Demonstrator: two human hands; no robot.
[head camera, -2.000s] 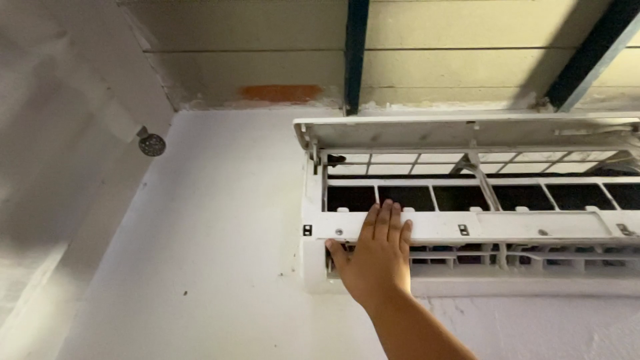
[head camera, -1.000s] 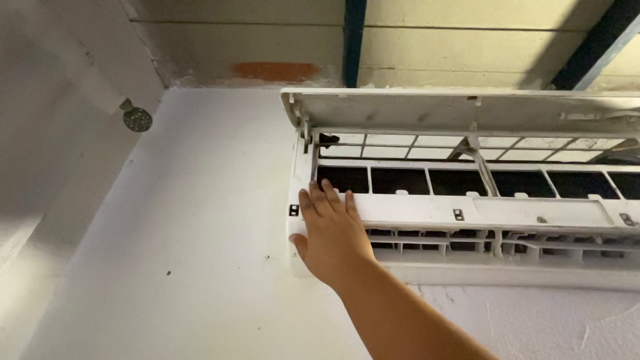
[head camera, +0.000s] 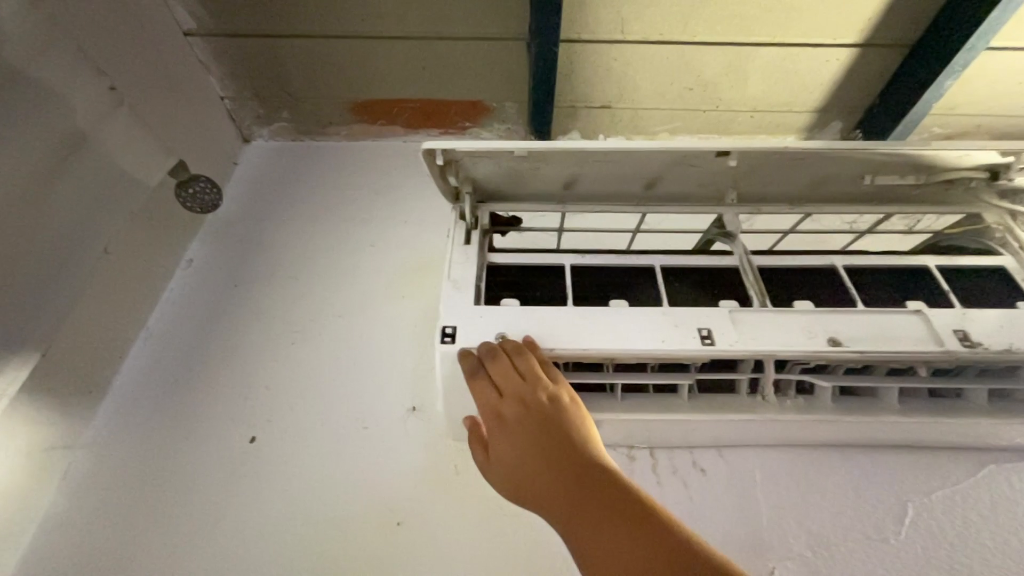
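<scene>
A white wall-mounted split air conditioner [head camera: 616, 326] has its front panel [head camera: 592, 172] raised. My right hand [head camera: 532, 424] reaches up from below, back of the hand toward me, and its fingers lie against the lower left corner of the housing, just under a screw. The thumb is held out to the left, over the unit's lower left edge. The fingertips rest by the left end of the air outlet louvers [head camera: 656, 378], and the hand hides part of that end. Above it are the open grid frame [head camera: 614, 280] and its dark openings. My left hand is out of view.
A round perforated metal fitting [head camera: 198, 194] sticks out near the wall corner at left. Dark blue beams [head camera: 545, 72] cross under the board ceiling [head camera: 688, 76]. A cable [head camera: 746, 264] hangs down across the unit's front, and more wires [head camera: 1004, 212] run at the right end.
My right hand has moved down from the grid frame's lower left edge to the housing's lower left corner. The raised panel stays as it was.
</scene>
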